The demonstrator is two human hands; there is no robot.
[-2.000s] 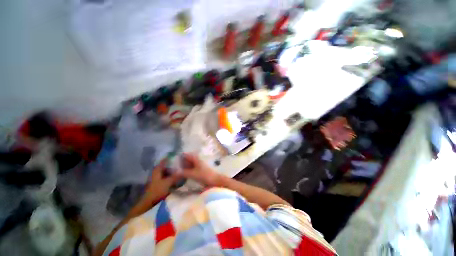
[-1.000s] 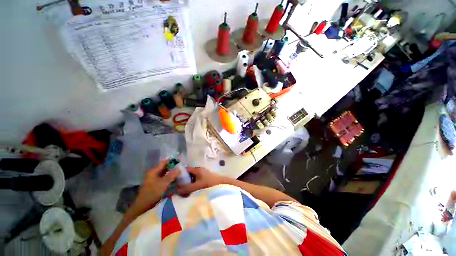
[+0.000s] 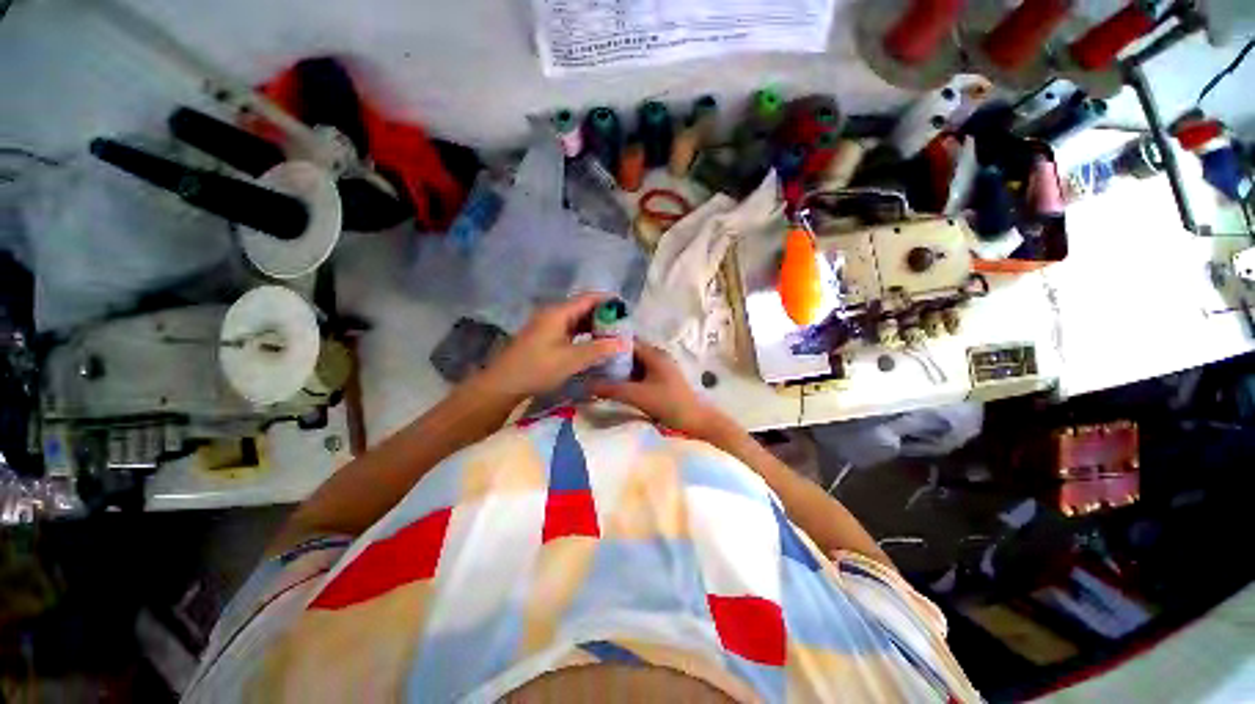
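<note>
A thread spool (image 3: 614,349), pale grey with a green end, stands roughly upright between my hands, close to my body at the table's front edge. My left hand (image 3: 558,349) grips it from the left, near the green end. My right hand (image 3: 658,385) is around its lower right side; its fingertips are partly hidden. A light grey cloth piece (image 3: 551,410) shows just below the hands. A dark grey piece (image 3: 469,351) lies on the table left of my left hand.
A cream overlock machine (image 3: 902,261) with an orange item (image 3: 801,277) stands right. Red scissors (image 3: 662,209), white cloth (image 3: 702,261) and clear plastic bags (image 3: 551,248) lie behind my hands. Several spools (image 3: 655,131) line the wall. Another machine (image 3: 152,371) and white discs (image 3: 270,345) are left.
The view has turned left, so the overlock machine appears farther right and the left machine has come into view. Both hands still hold the spool, which now shows more upright.
</note>
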